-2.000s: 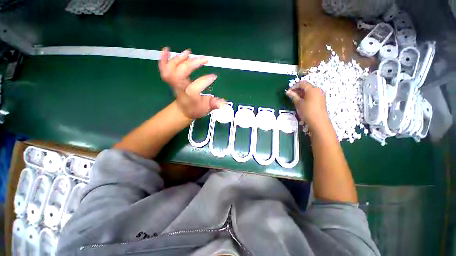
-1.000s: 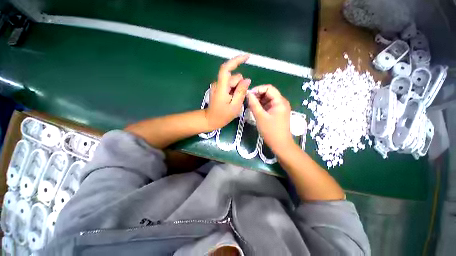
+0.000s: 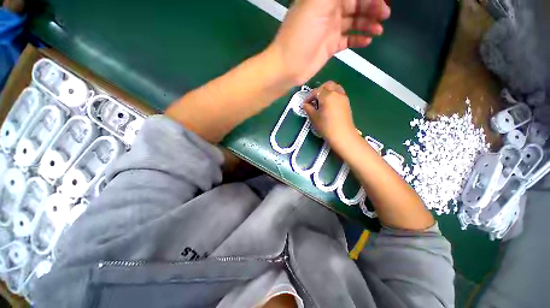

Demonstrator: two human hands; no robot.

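Several white oval housings (image 3: 289, 141) lie side by side in a slanting row on the green surface, near its front edge. My right hand (image 3: 330, 111) is over the hub end of the leftmost housings, fingertips bent together at a hub; whether a small part is between them cannot be told. My left hand (image 3: 328, 36) is raised above and behind the row, fingers apart, empty. A heap of small white parts (image 3: 446, 159) lies right of the row. My right forearm covers part of the housings.
A carton (image 3: 45, 60) filled with white housings stands at the left. More housings (image 3: 494, 186) are piled beyond the small parts. A brown board (image 3: 461, 81) and a greyish bag (image 3: 518, 54) are at the back right. A white stripe (image 3: 386, 81) crosses the green surface. Blue cloth shows top left.
My left hand has lifted away from my right hand and opened. My right hand has gone from the parts heap to the left end of the row. The camera view has turned.
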